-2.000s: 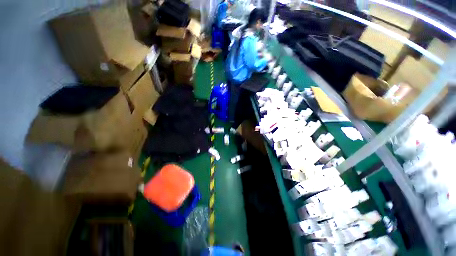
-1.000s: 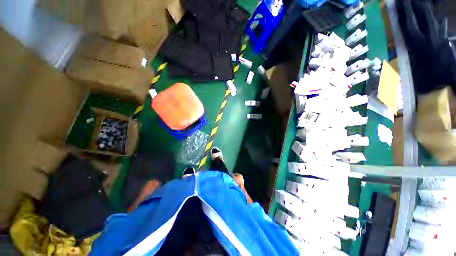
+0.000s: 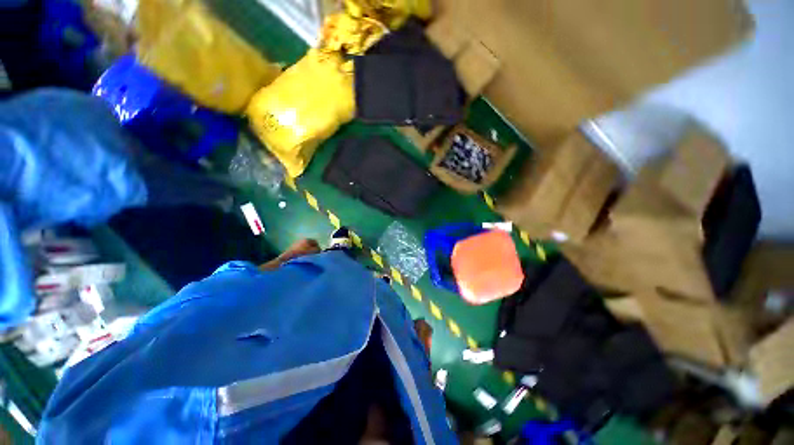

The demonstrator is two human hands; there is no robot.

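Note:
My left hand (image 3: 294, 252) shows small and blurred past the edge of my blue jacket. My right hand (image 3: 424, 335) is mostly hidden by the jacket, with only a sliver showing. Whether either holds anything cannot be told. In front of me on the green floor is an orange-topped stool (image 3: 487, 267) with blue legs. A crumpled clear bag (image 3: 403, 249) lies beside it. A bright yellow sack (image 3: 300, 109) lies at upper left. An open carton (image 3: 471, 160) with small dark and pale pieces stands beyond the stool.
Flat black sheets (image 3: 383, 174) lie beyond the clear bag, with more black sheets (image 3: 575, 339) at right. Brown cartons (image 3: 566, 187) stand by the wall. A person in a blue jacket (image 3: 65, 152) is at left, beside small white boxes (image 3: 65, 335). White pieces lie on the floor.
The view has swung round. The white box rows ahead have gone, and the yellow sacks and a person at left have come in. The orange stool now shows right of centre.

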